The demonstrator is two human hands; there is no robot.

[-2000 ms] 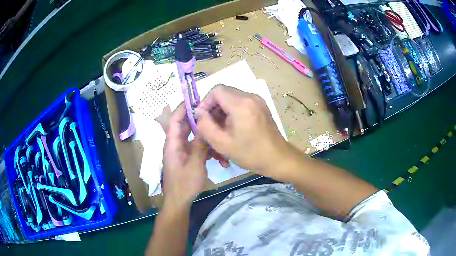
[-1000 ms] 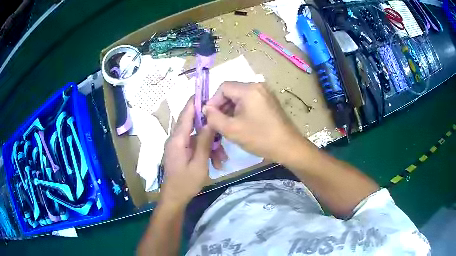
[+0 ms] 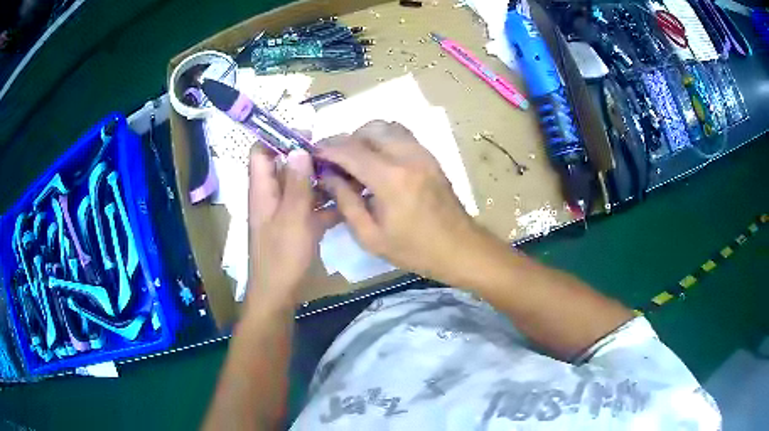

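Observation:
An open pen shell (image 3: 268, 126) with a pink-lilac casing, metal insides and a dark tip is held over white paper sheets (image 3: 405, 109). Its tip points to the upper left, near the tape roll. My left hand (image 3: 282, 198) holds the shell's lower part from the left and below. My right hand (image 3: 392, 189) has its fingers closed on the shell's lower end from the right. The fingers hide that end and whatever lies between them.
A shallow cardboard tray (image 3: 497, 198) holds a pink knife (image 3: 481, 71), a blue electric screwdriver (image 3: 544, 84), circuit boards (image 3: 291, 52), a tape roll (image 3: 187, 84) and a wire lead (image 3: 503, 154). A blue bin (image 3: 152, 244) of casings stands left; a parts box (image 3: 666, 97) stands right.
The pen shell has tilted from nearly upright in the picture to pointing up-left. My left hand has moved left with it. Both hands still hold it.

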